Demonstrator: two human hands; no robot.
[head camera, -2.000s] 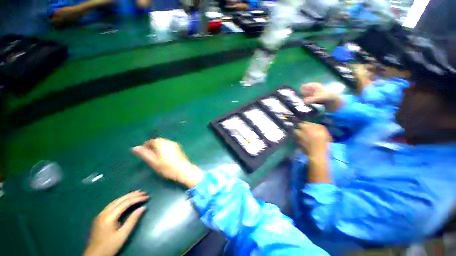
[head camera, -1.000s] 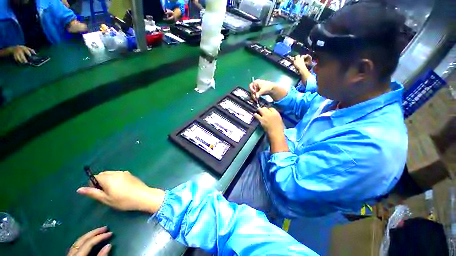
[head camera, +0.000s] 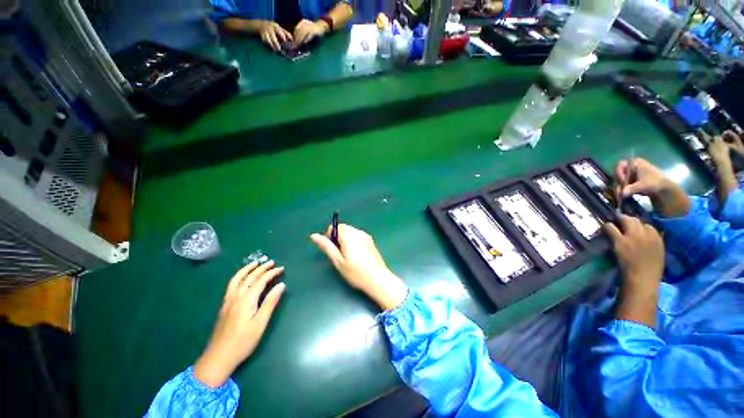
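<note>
My right hand (head camera: 356, 260) is over the green mat and holds dark tweezers (head camera: 334, 229), which stand up between thumb and fingers. My left hand (head camera: 245, 314) lies on the mat with fingers spread and nothing seen in it. Its fingertips touch or nearly touch a small pile of whitish bits (head camera: 256, 257). A clear round cup (head camera: 196, 242) with whitish bits stands to the left of the pile. A black tray (head camera: 481, 286) right of my right hand holds several phone screen units (head camera: 492, 242) in slots.
A neighbouring worker's hands (head camera: 640, 237) are at the tray's right end. A plastic-wrapped post (head camera: 542, 94) stands behind the tray. Stacked black trays (head camera: 175, 82) are at the far left, beside a grey vented cabinet (head camera: 49, 171). Another person's hands (head camera: 294, 34) are across the bench.
The view has swung left, so the cup and cabinet show. My left hand has come further into view, by the pile. My right hand still holds the tweezers.
</note>
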